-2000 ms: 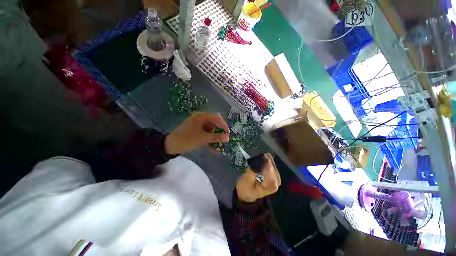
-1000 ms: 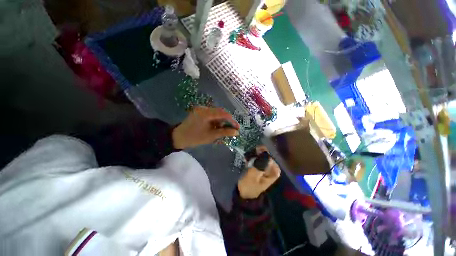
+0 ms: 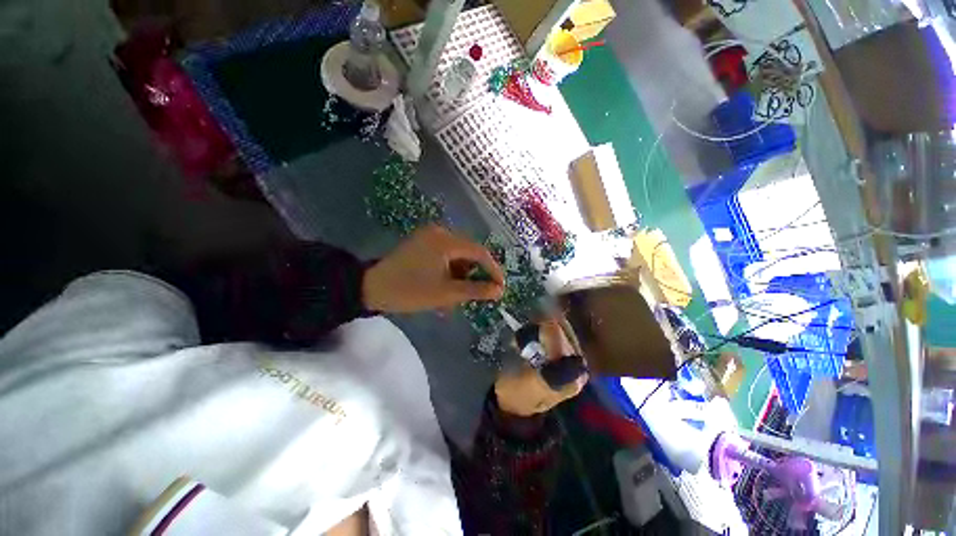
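My left hand (image 3: 435, 274) is over the grey mat (image 3: 346, 199), its fingertips pinched on a small green circuit board (image 3: 478, 274). My right hand (image 3: 540, 377), lower right of it, is closed around a handheld tool (image 3: 531, 345) with a dark rounded handle and a narrow pale tip pointing up-left to the loose boards. A group of green and whitish boards (image 3: 519, 274) lies beside and partly behind my hands. A separate pile of green wired boards (image 3: 402, 197) lies farther left on the mat. Fine detail of the held board is too small to tell.
A white perforated tray (image 3: 472, 136) behind the mat bears red-wired parts (image 3: 542, 218). An open cardboard box (image 3: 621, 330) stands right of my hands. A pale roll (image 3: 360, 75) with a clear bottle (image 3: 365, 47) and white crumpled tissue (image 3: 402, 130) are at the back left.
My left hand has moved slightly right with the small board. My right hand has turned the tool, its dark handle now lower and its pale tip showing. The camera view has shifted.
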